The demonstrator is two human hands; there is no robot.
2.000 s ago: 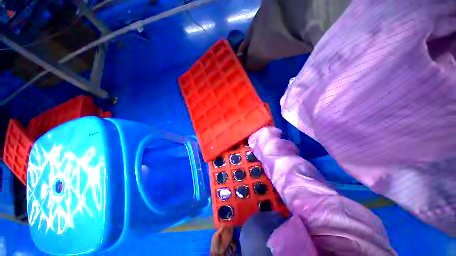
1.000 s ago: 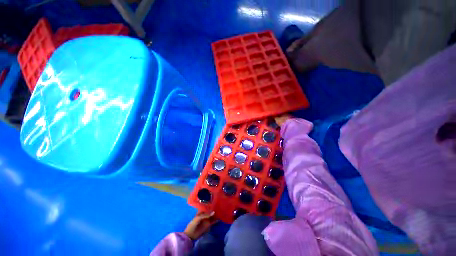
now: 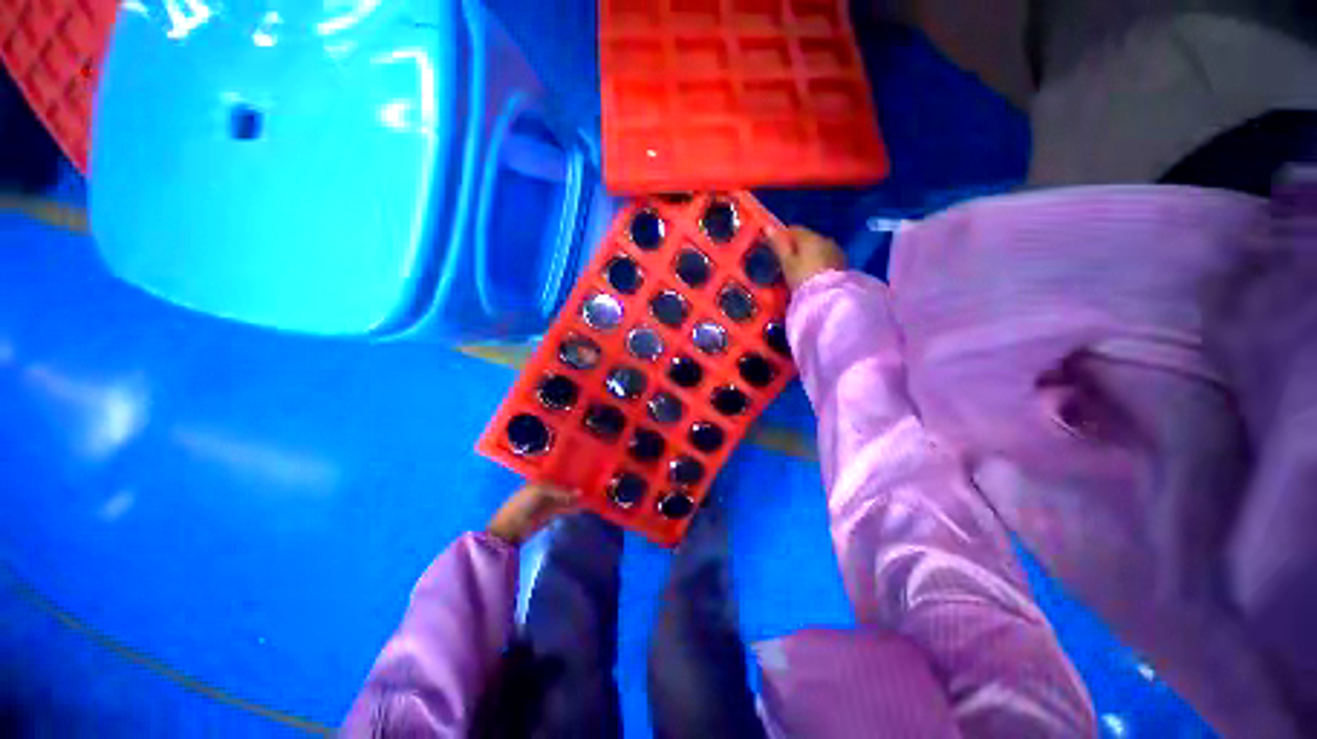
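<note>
A red-orange foam tray holds several round black watch heads, one per pocket; some discs reflect light. One pocket near its lower left edge is empty. The tray is tilted above my legs. My left hand grips its lower left edge, with the fingers partly hidden by the tray. My right hand grips its upper right edge. A second red-orange tray with empty pockets lies just beyond the held tray, cut off by the top of the picture.
A bright blue plastic stool stands on the blue floor at the upper left. Part of another red-orange tray shows behind it. A person in a pink striped smock is close on the right, with grey-brown clothing beyond.
The filled tray has come out from under the empty tray, towards my legs. My left hand now grips its edge. The view has shifted, so the stool and empty tray sit higher.
</note>
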